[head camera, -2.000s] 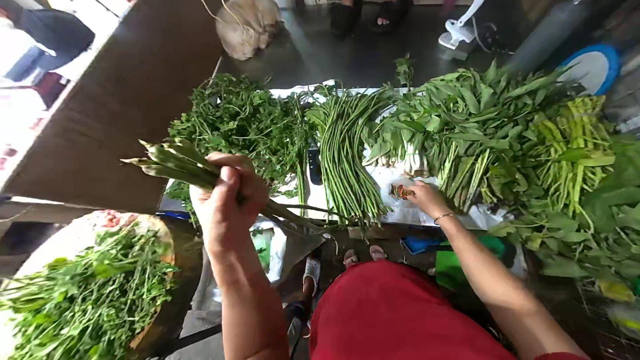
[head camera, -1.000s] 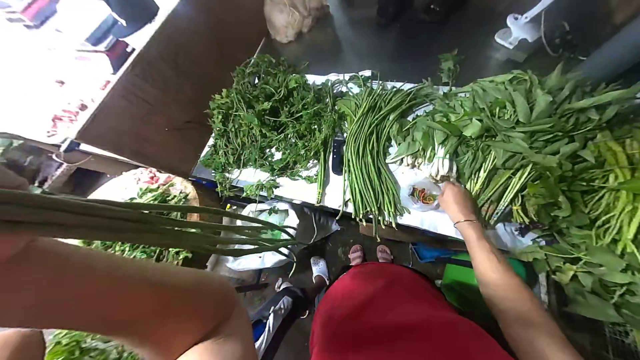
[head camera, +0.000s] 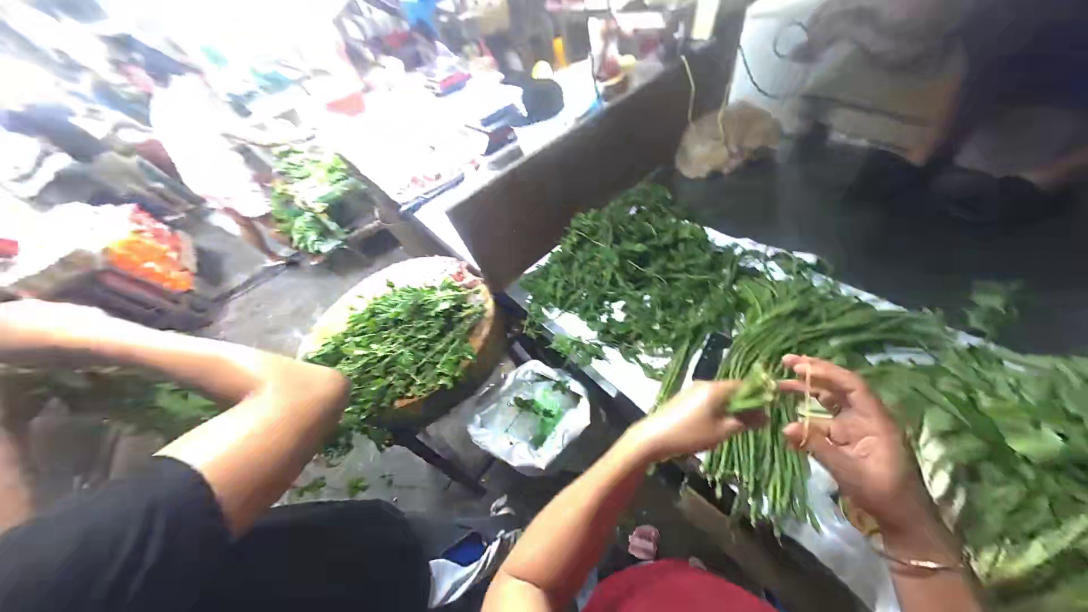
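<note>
My left hand (head camera: 701, 418) is closed on the end of a bunch of green stems (head camera: 752, 389); the rest of that bunch is hard to make out. Close to its right, my right hand (head camera: 850, 429) has a rubber band (head camera: 807, 404) stretched between thumb and fingers, beside the stem ends. Beneath both hands lies a pile of long green beans (head camera: 786, 331) on the table. A heap of leafy greens (head camera: 637, 263) spreads to the left of the beans, and broad-leaved greens (head camera: 1011, 433) fill the right side.
A round basket of leafy greens (head camera: 408, 340) stands left of the table. Between them is a white plastic bag (head camera: 510, 425). Another person's bare arm and dark sleeve (head camera: 127, 518) are at the lower left. A brown panel (head camera: 578, 178) rises behind the table.
The view has swung left. My right hand, earlier at the small bands on the table, is now raised beside my left hand with a band on its fingers.
</note>
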